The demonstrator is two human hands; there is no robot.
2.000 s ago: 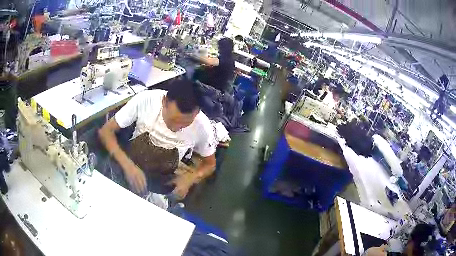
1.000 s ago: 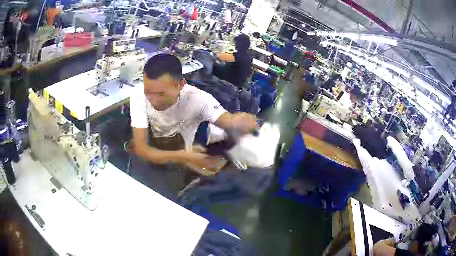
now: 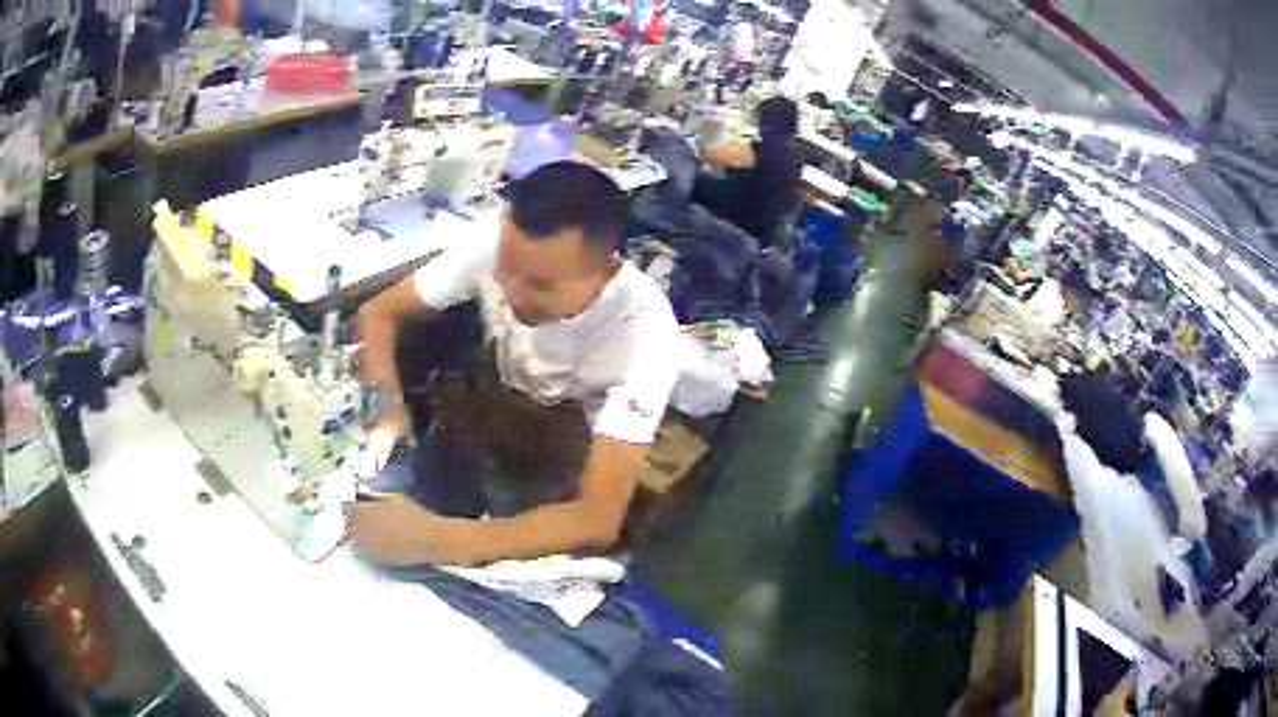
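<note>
Neither of my hands is in view. A person in a white T-shirt and dark apron leans over the white sewing table [image 3: 323,630]. Both of that person's hands are by the needle area of the cream sewing machine [image 3: 231,343], at the table's left. A blue-grey garment piece [image 3: 540,637] runs from under their forearm across the table's right end and hangs over its edge. White cloth [image 3: 575,586] lies along its top. The hands and arm hide the part of the cloth near the needle.
A second machine table [image 3: 315,231] stands behind the person. A blue-sided bin [image 3: 904,469] stands beyond the green aisle [image 3: 785,560], right of centre. Dark thread cones [image 3: 77,392] stand at the far left. A person in black sits farther back beside heaped dark cloth [image 3: 701,238].
The other person has turned from the aisle side back to the machine. Blue-grey and white cloth, earlier lifted beside the table, now lies across the tabletop. The view has shifted left.
</note>
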